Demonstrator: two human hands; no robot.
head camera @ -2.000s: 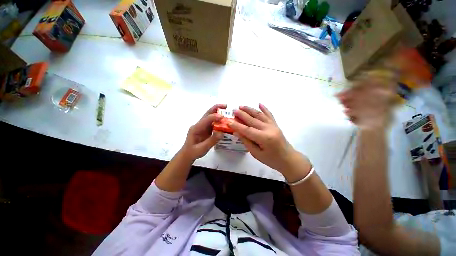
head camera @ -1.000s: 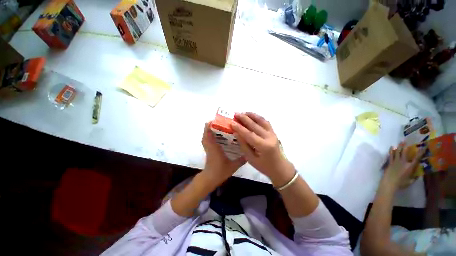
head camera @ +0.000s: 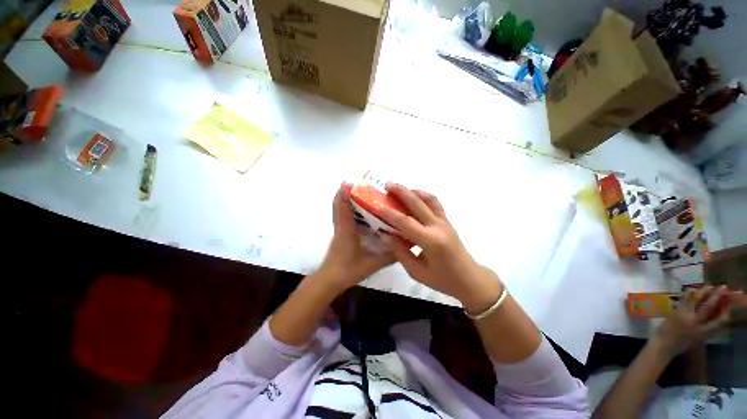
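A small orange and white retail box is between my two hands, over the table's front edge. My left hand holds it from the left and below. My right hand lies along its right side and top, with the fingers over the orange end. The hands hide much of the box. A slim yellowish-green cutter lies on the table to the left, out of my hands.
A brown carton stands behind; a second one is tilted at back right. Retail boxes stand at back left. A clear plastic piece and yellow paper lie left. Another person's hand holds an orange box at right.
The box in my hands has tilted, and my hands stay around it. The neighbour's hand has moved down at the right, and a retail box now stands beside another there.
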